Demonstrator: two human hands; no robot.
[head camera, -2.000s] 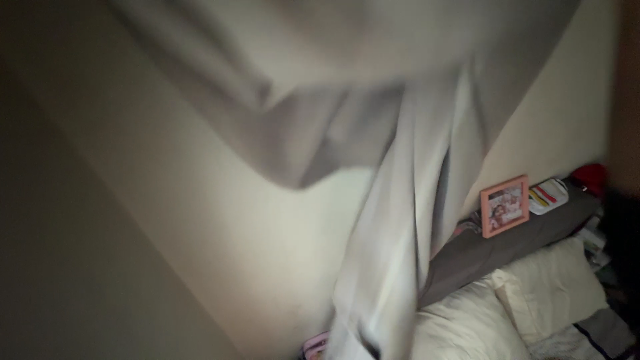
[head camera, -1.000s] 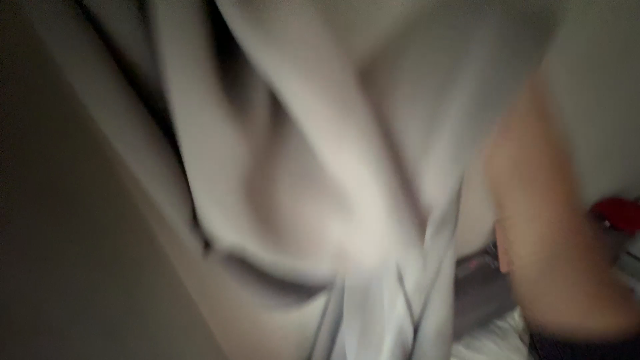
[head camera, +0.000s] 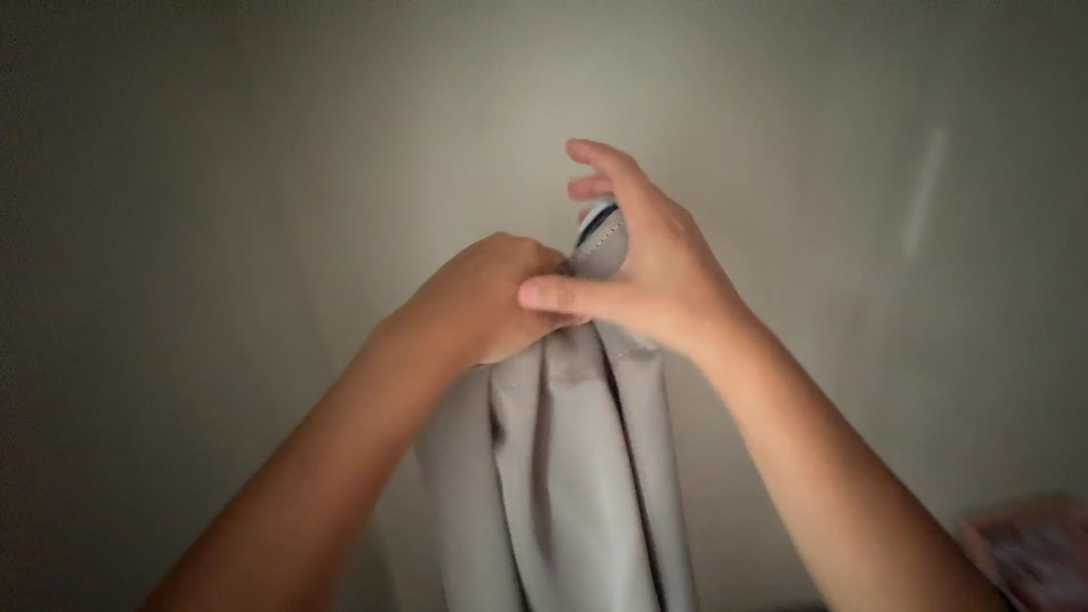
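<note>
A grey fabric curtain (head camera: 586, 459) hangs in long folds below both hands, its stitched top edge gathered between them. My left hand (head camera: 510, 293) is closed around the gathered top, its fingertips mostly hidden. On the right, my right hand (head camera: 646, 246) curves around the upper edge with its fingers spread and raised, the thumb lying across my left hand. Between the right thumb and fingers shows part of a round, pale-rimmed grommet (head camera: 597, 223) with a dark inner line.
A plain wall (head camera: 382, 127) fills the background, with a faint light streak at right. At the lower right corner is a blurred pink picture frame (head camera: 1028, 548), near my right forearm.
The grey fabric, spread widely across the view before, now hangs as a narrow bundle. Both hands are now visible at its top. The view has shifted toward the wall.
</note>
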